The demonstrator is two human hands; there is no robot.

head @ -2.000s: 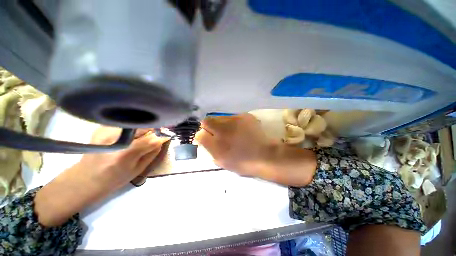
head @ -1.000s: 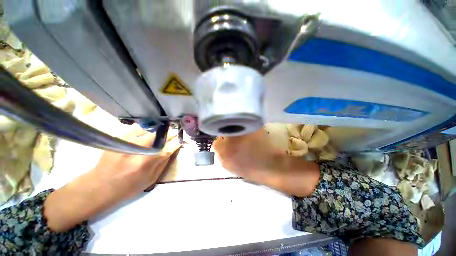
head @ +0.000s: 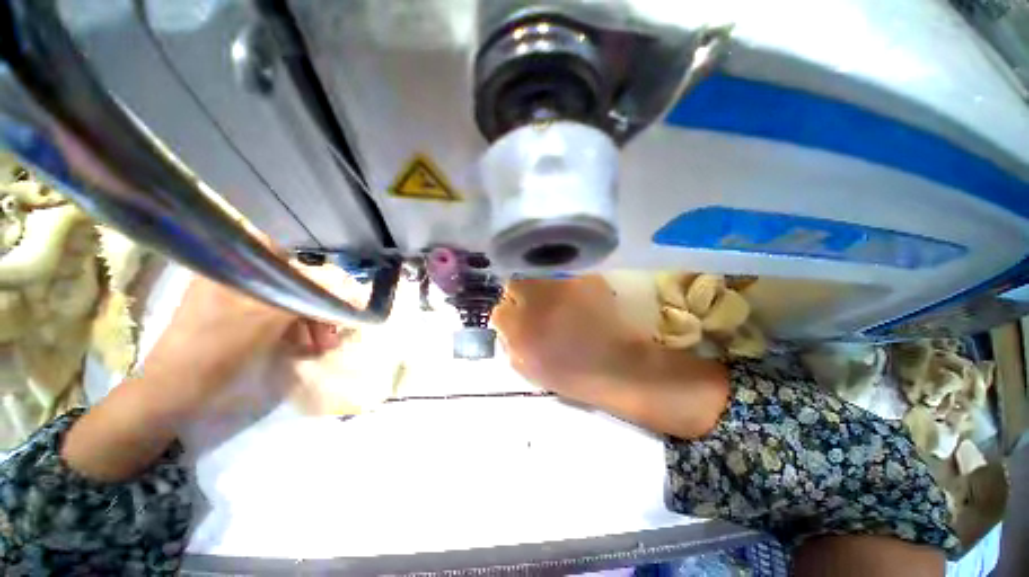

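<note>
My left hand is left of the needle area, blurred, with its fingers curled. A pale beige fabric piece shows beside its fingertips on the white table; whether the fingers grip it is unclear. My right hand is just right of the presser area, its fingertips partly hidden behind the machine parts, so what they hold cannot be seen. The grey round part stands between the hands, below a dark spring. The sewing machine head fills the top. Small rounded sewn pieces lie right of my right hand.
Loose beige cloth is heaped at the far left, and more beige pieces lie at the far right. A curved shiny bar crosses the upper left. Ruler tape runs along the table's front edge.
My left hand has moved left, away from the needle, and the pale piece now shows beside it. My right hand stays near the presser area. The view has shifted, showing more of the machine's front.
</note>
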